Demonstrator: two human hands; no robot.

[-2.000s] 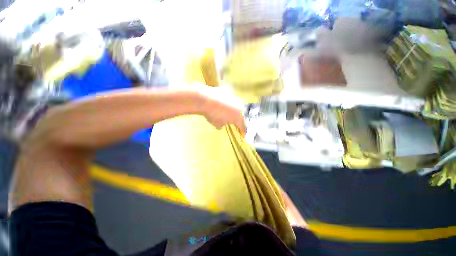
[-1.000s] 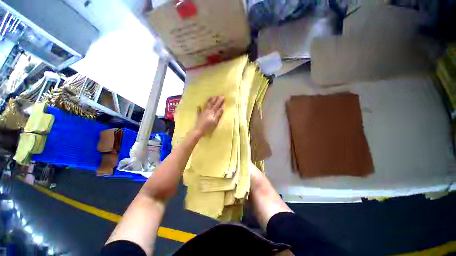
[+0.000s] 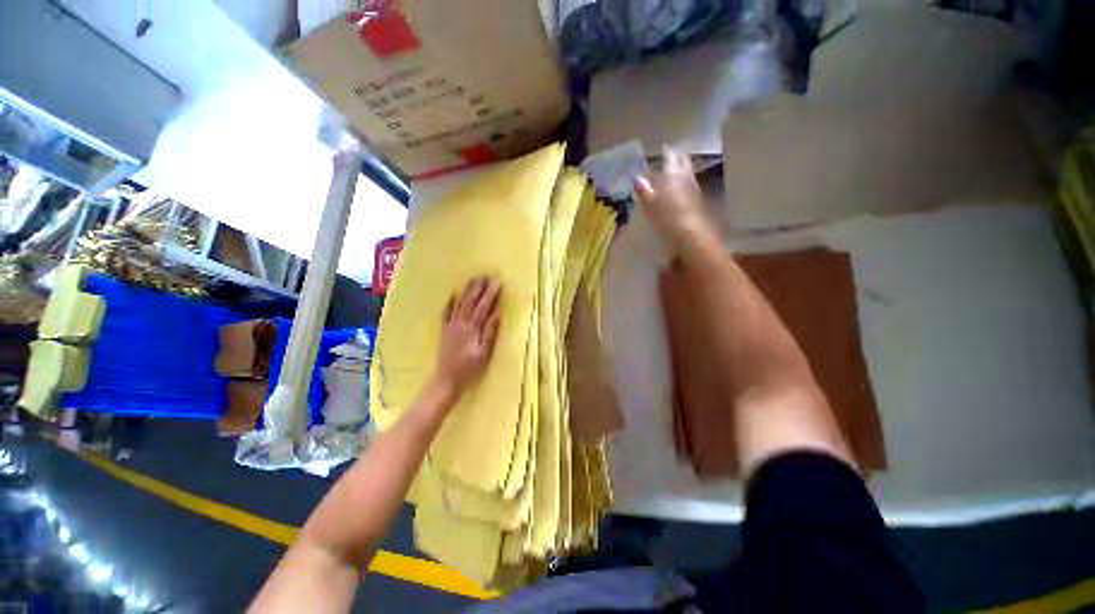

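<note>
A tall, uneven stack of yellow cut panels [image 3: 480, 252] lies in front of me, its layers fanned along the right side. My left hand [image 3: 471, 326] rests flat on the top panel, fingers a little spread, gripping nothing. My right hand [image 3: 675, 198] is stretched forward, right of the stack's far end, beside a small white sheet [image 3: 614, 168]. It is slightly blurred, with thumb and fingers apart and nothing visible in it; whether it touches the sheet is unclear. My right forearm passes over a brown pile [image 3: 781, 294] and hides part of it.
A carton [image 3: 444, 90] with red tape stands behind the stack. Grey-white sheets [image 3: 883, 132] lie at the back of the white table [image 3: 973, 360]. Dark soft bulk is behind them. A pale post [image 3: 322, 288] and blue bins [image 3: 144, 360] are left. The floor has a yellow line [image 3: 216, 510].
My right hand has left the stack's near right side and reached forward over the brown pile. My left hand still lies on the stack. The view has shifted slightly.
</note>
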